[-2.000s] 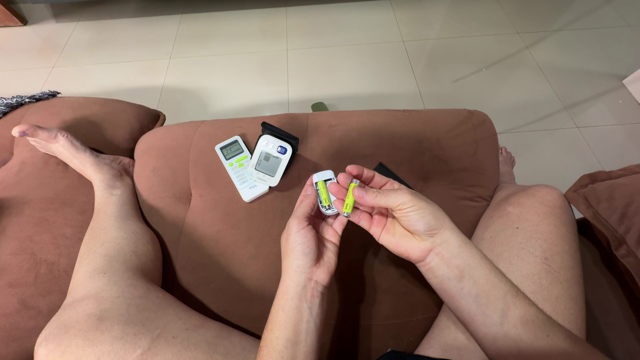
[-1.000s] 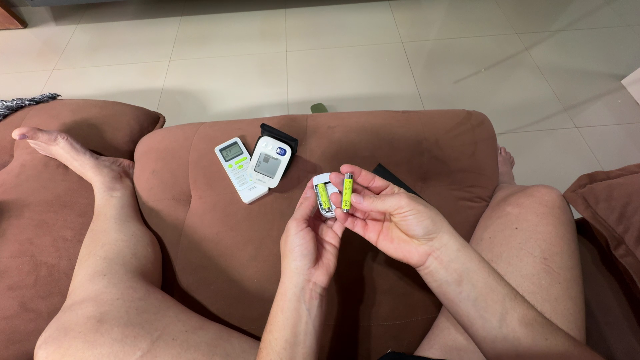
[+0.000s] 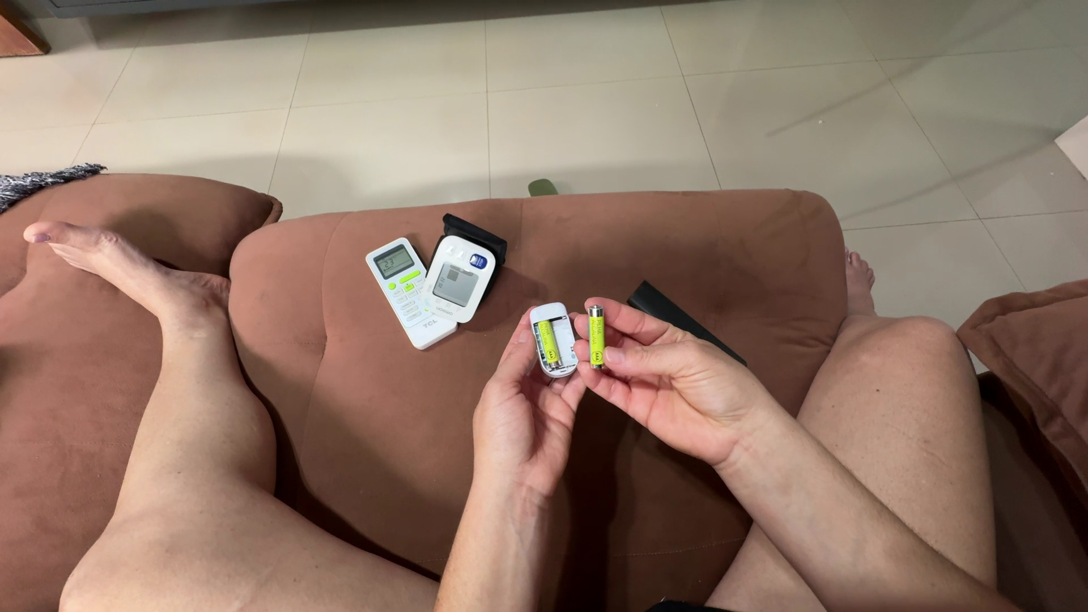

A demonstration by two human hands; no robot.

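My left hand (image 3: 527, 408) holds a small white battery-powered device (image 3: 558, 316) with its battery compartment facing up. One yellow-green AAA battery (image 3: 549, 343) lies in the left side of that compartment, and the right side shows bare. Between the thumb and fingers of my right hand (image 3: 671, 374) is another yellow-green AAA battery (image 3: 596, 337), held upright just right of the device, apart from the compartment. The front of the device is hidden, so its exact kind cannot be told.
On the brown sofa cushion (image 3: 408, 476) a white air-conditioner remote (image 3: 396, 293) lies partly under a wrist blood pressure monitor (image 3: 461, 279) with a black cuff. A long black object (image 3: 680, 319) lies behind my right hand. My bare legs flank the cushion; beyond is tiled floor (image 3: 586, 127).
The battery in my right hand was tilted beside the device two seconds ago and now stands upright, slightly farther right. My left hand keeps its hold on the device.
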